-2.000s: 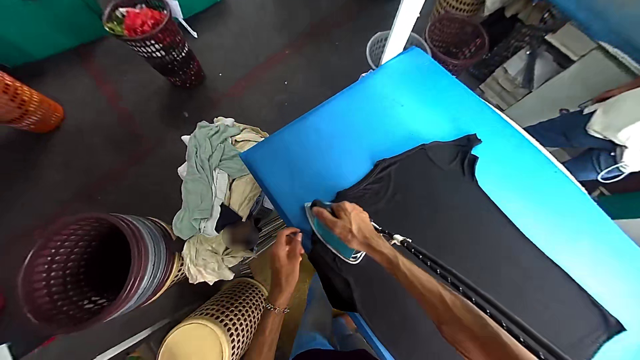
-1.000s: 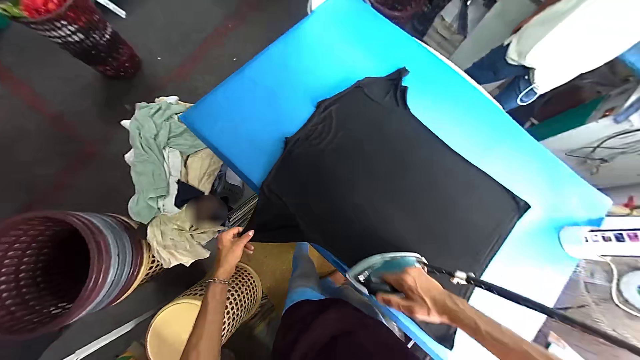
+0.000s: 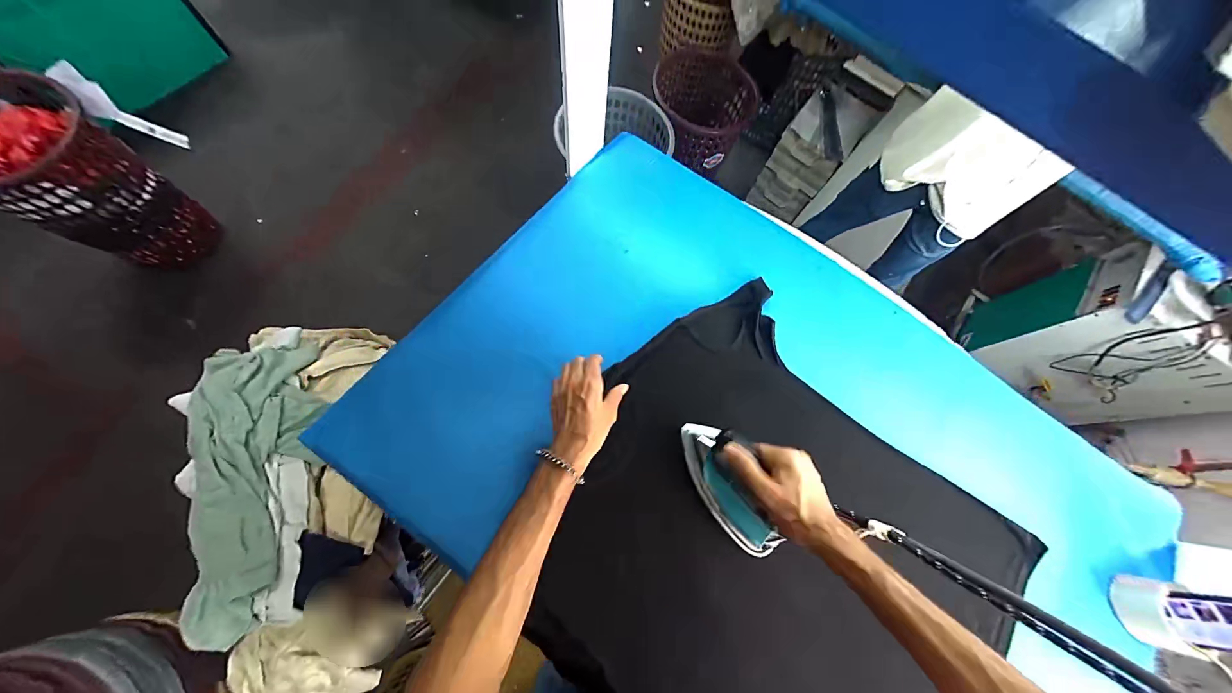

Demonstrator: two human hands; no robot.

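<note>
A black garment (image 3: 674, 587) lies spread on a blue-covered ironing table (image 3: 481, 356). My right hand (image 3: 784, 486) grips the handle of a teal steam iron (image 3: 736, 500), whose soleplate rests on the middle of the garment. From the iron a black hose or cord (image 3: 1001, 592) runs to the lower right. My left hand (image 3: 582, 409), with a bracelet at the wrist, lies flat at the garment's left edge, fingers extended and thumb apart, on the cloth's border and the blue cover.
Crumpled green and beige cloths (image 3: 241, 481) are heaped left of the table. A dark red plastic basket (image 3: 135, 192) stands at the upper left, more baskets (image 3: 707, 101) beyond the table. A person in jeans (image 3: 895, 212) is at its far side. A white pole (image 3: 585, 87) rises by the far corner.
My left hand has gone from pinching the garment's near edge to lying flat farther up the table. My right hand has moved the iron from the near edge to the garment's middle.
</note>
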